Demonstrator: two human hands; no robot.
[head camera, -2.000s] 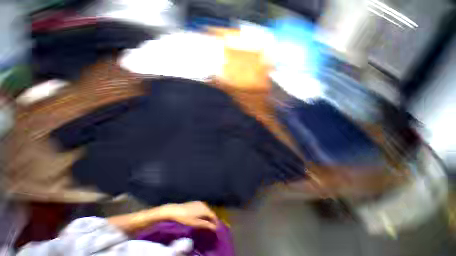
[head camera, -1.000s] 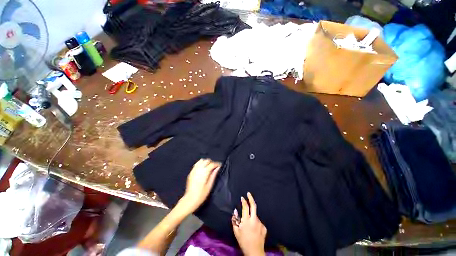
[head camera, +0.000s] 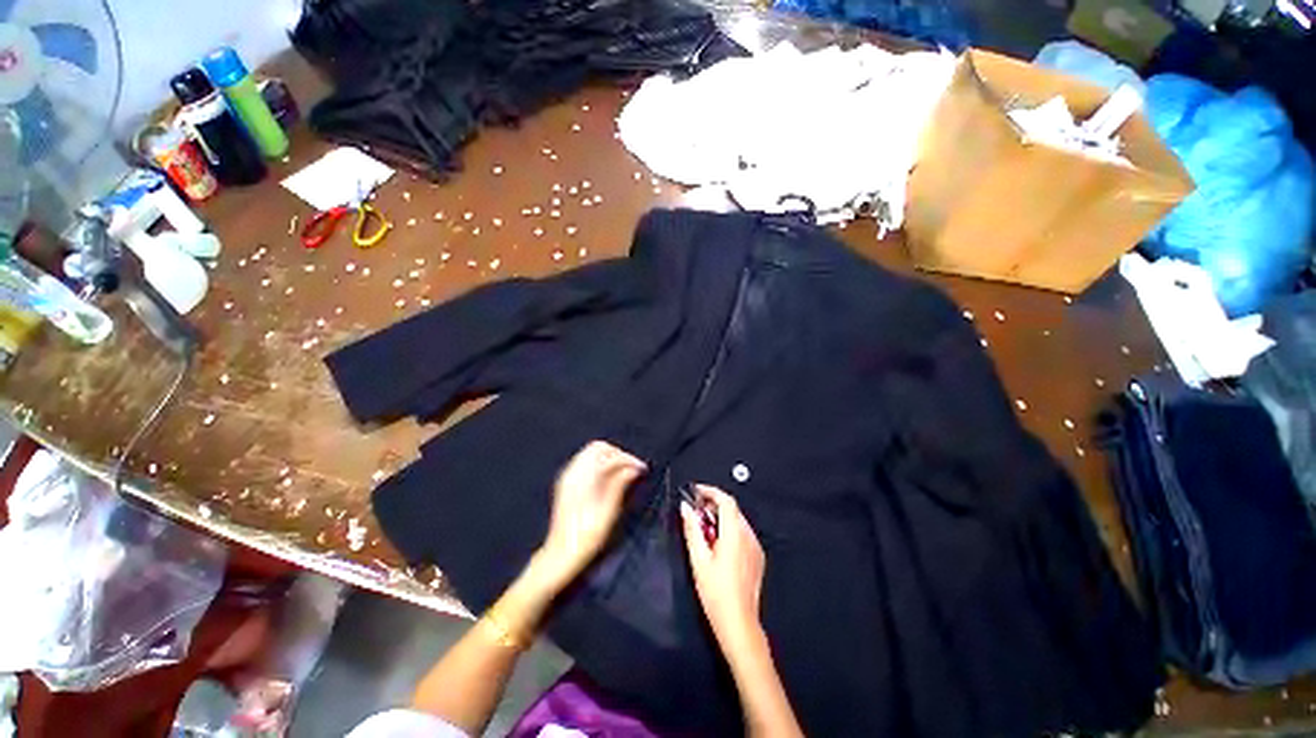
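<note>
A black jacket (head camera: 852, 433) lies spread on the brown wooden table, its collar at the far side with a hanger hook (head camera: 792, 206) showing. A small round button (head camera: 742, 473) sits on its front. My left hand (head camera: 589, 505) pinches the front edge of the jacket between its fingertips. My right hand (head camera: 722, 548) is just right of it and holds a small dark tool with a bit of red (head camera: 707, 516), perhaps thread snips, its tip at the front edge. The fingers partly hide the tool.
Red and yellow scissors (head camera: 347, 227) lie by white paper (head camera: 336, 179). Bottles and cans (head camera: 246, 104), a fan (head camera: 55, 79) and a spray gun (head camera: 145, 303) stand left. A black heap (head camera: 491, 72), white cloth (head camera: 779, 123) and cardboard box (head camera: 1032, 188) lie beyond; folded dark-blue trousers (head camera: 1227, 534) lie right.
The blurred view has steadied over the table. My right hand has moved up the jacket to the front edge, close to my left hand. My left hand now pinches the edge.
</note>
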